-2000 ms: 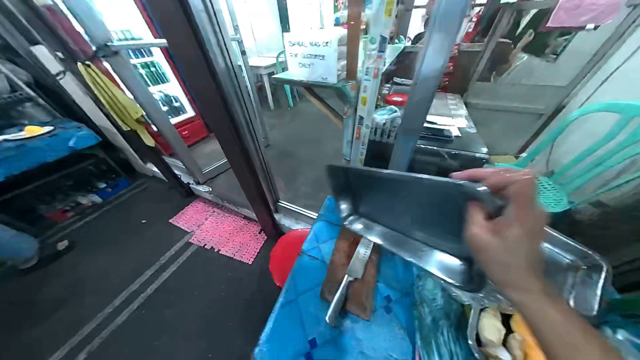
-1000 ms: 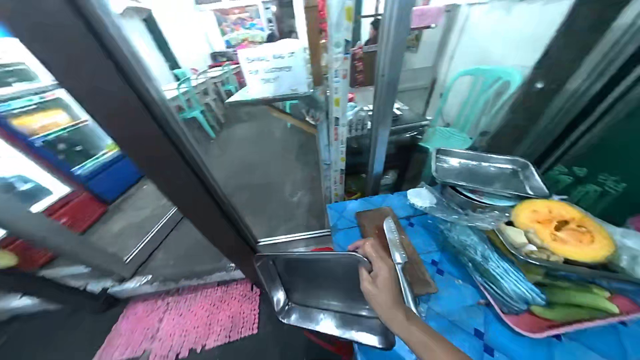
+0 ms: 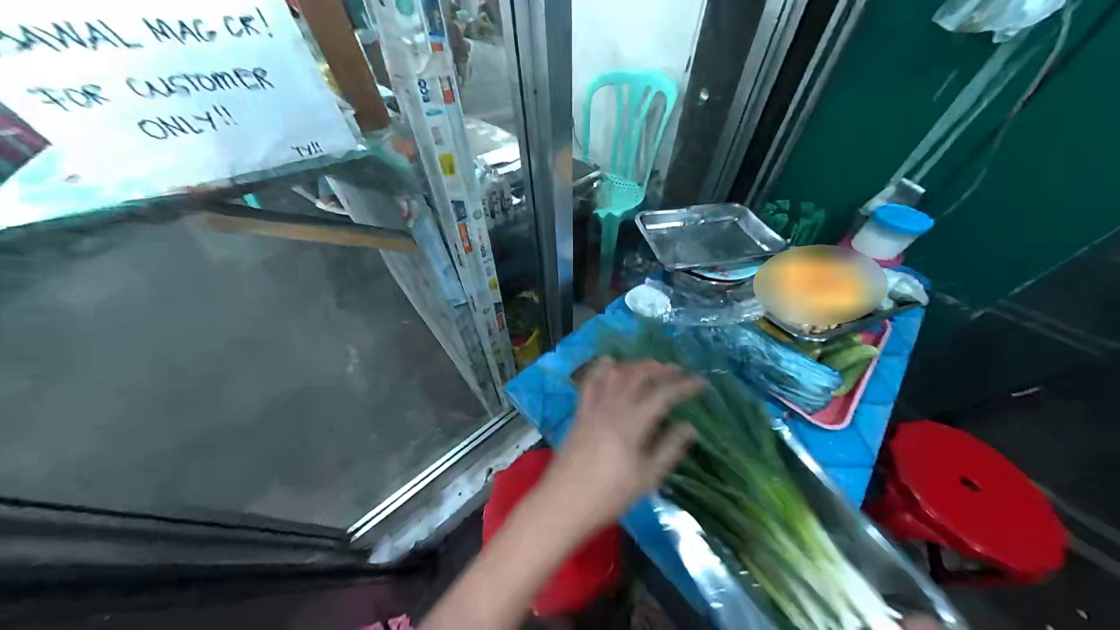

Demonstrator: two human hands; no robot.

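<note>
A long bunch of green onions (image 3: 752, 490) lies lengthwise in a metal tray (image 3: 884, 551), its pale ends toward the bottom edge. My left hand (image 3: 626, 420) reaches from the lower left over the leafy ends, fingers apart and blurred, touching or just above the leaves. Only a sliver of my right hand (image 3: 919, 622) shows at the bottom, by the tray's near end; its grip is hidden. Beneath is a table with a blue cover (image 3: 853, 446). The knife and board seen earlier are not visible, perhaps hidden by the leaves.
A pink tray (image 3: 853, 407) with green vegetables and bagged produce sits on the table. Behind are a blurred orange cut squash (image 3: 821, 284), an empty metal tray (image 3: 713, 236) and a blue-lidded container (image 3: 892, 232). Red stools (image 3: 976, 499) stand beside the table; a glass door frame (image 3: 547, 175) rises left.
The empty tray held over the table, then beside it, is no longer seen that way; a tray with green onions is now at the table. My left hand has come into view. The view has turned right.
</note>
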